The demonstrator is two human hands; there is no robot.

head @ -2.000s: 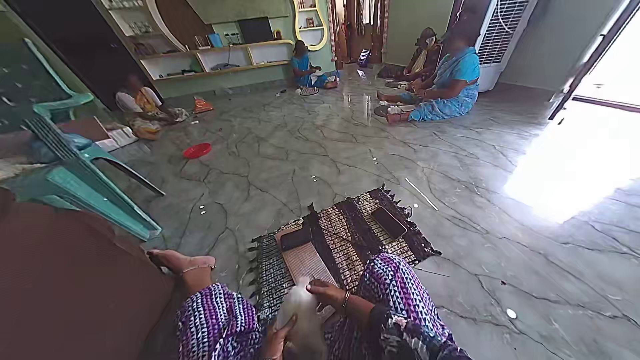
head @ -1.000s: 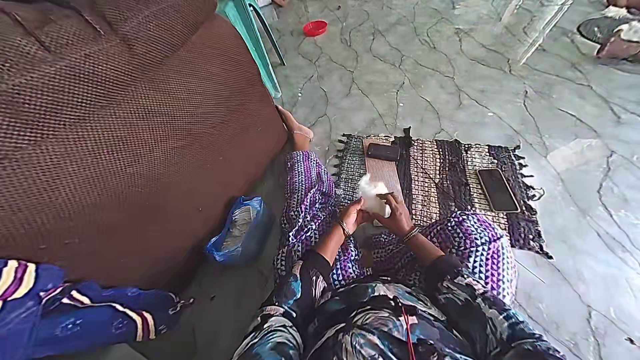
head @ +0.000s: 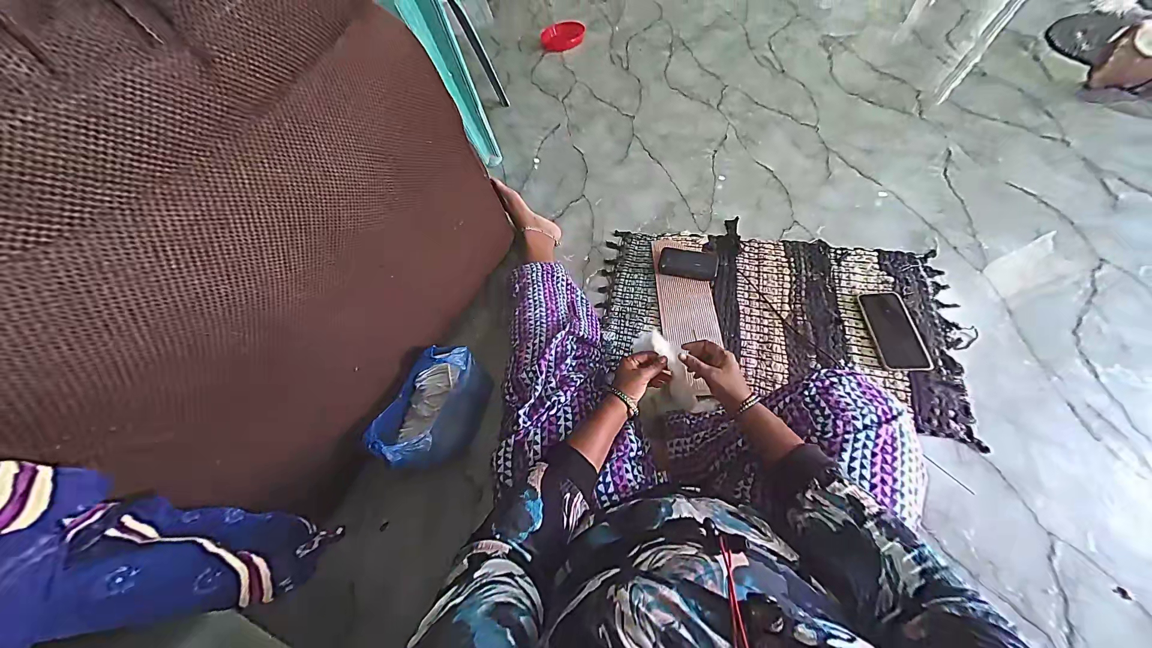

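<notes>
Between my hands, above my lap, is a tuft of white fluffy fibre (head: 659,345) that looks like cotton. My left hand (head: 641,373) pinches its left side, and my right hand (head: 711,364) has fingertips closed on its right side. Just beyond them a ribbed tan board or cardboard strip (head: 688,310) lies on a striped woven rag mat (head: 783,306). A dark phone (head: 688,264) rests across the strip's far end. Another phone (head: 895,331) lies on the mat's right part. A thin dark stick (head: 778,315) crosses the mat.
A blue plastic bag (head: 430,405) with pale contents stands left of my leg, near a brown textured cover (head: 252,252). Blue patterned cloth (head: 153,549) lies lower left. A teal chair part (head: 450,81) and a red plastic dish (head: 562,36) are beyond my foot.
The view has tilted far down since the oldest frame. My hands have drawn slightly apart, with the white fibre now stretched between them; a larger white bundle was in them two seconds ago.
</notes>
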